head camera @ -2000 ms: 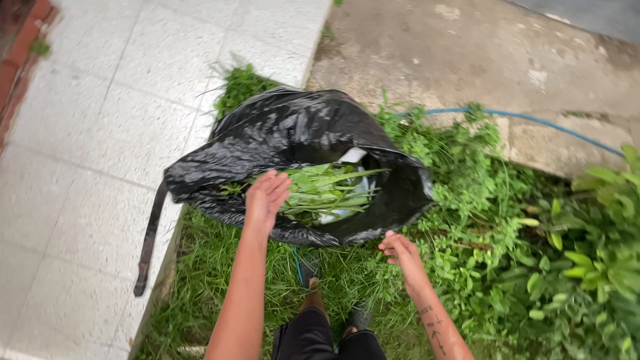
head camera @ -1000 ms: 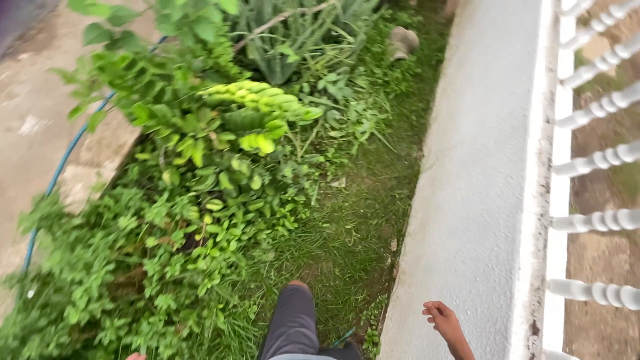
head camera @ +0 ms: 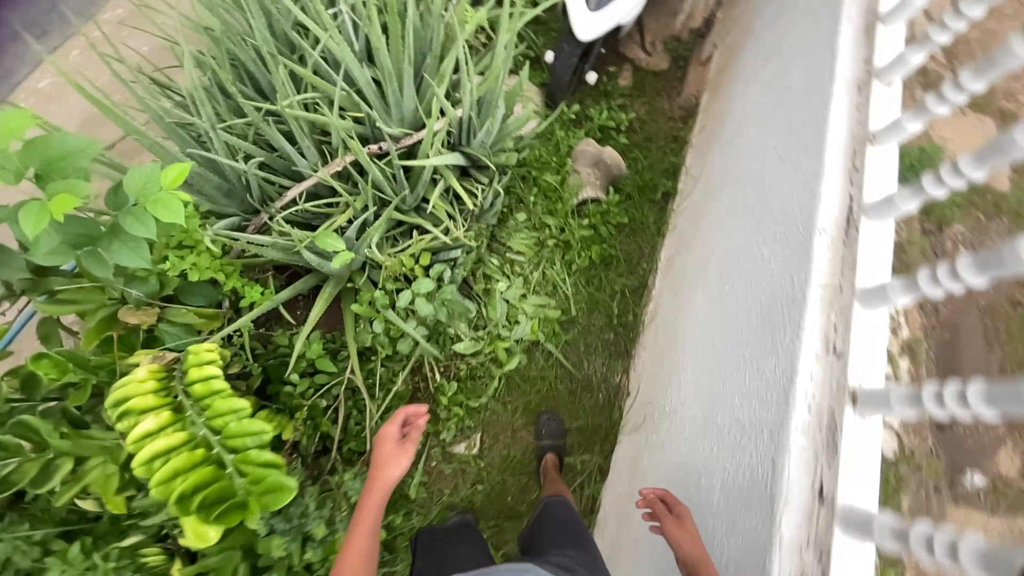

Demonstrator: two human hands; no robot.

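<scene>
My left hand [head camera: 398, 446] hangs in the air with loosely curled fingers, holding nothing, above low leafy weeds [head camera: 436, 312]. To its left is a bright green plant with stacked oval leaves [head camera: 200, 440]. My right hand [head camera: 668, 516] is also empty, its fingers a little bent and apart, over the pale concrete wall ledge [head camera: 720, 320]. Farther forward grows a large clump of aloe plants [head camera: 344, 120] with a dry branch [head camera: 352, 166] lying across it. Cut-looking leaves lie on the grass beside the clump.
A dark clog [head camera: 550, 436] is on my foot on the grass strip [head camera: 592, 336]. Ahead lie a grey stone-like object [head camera: 596, 170] and a black wheel [head camera: 572, 64] under a white body part. White balusters [head camera: 944, 396] line the right side. A blue hose [head camera: 20, 324] shows at left.
The view has swung away from the black bag of cut leaves seen two seconds ago and moved forward along the wall. The aloe clump is now closer. My left hand has come fully into view.
</scene>
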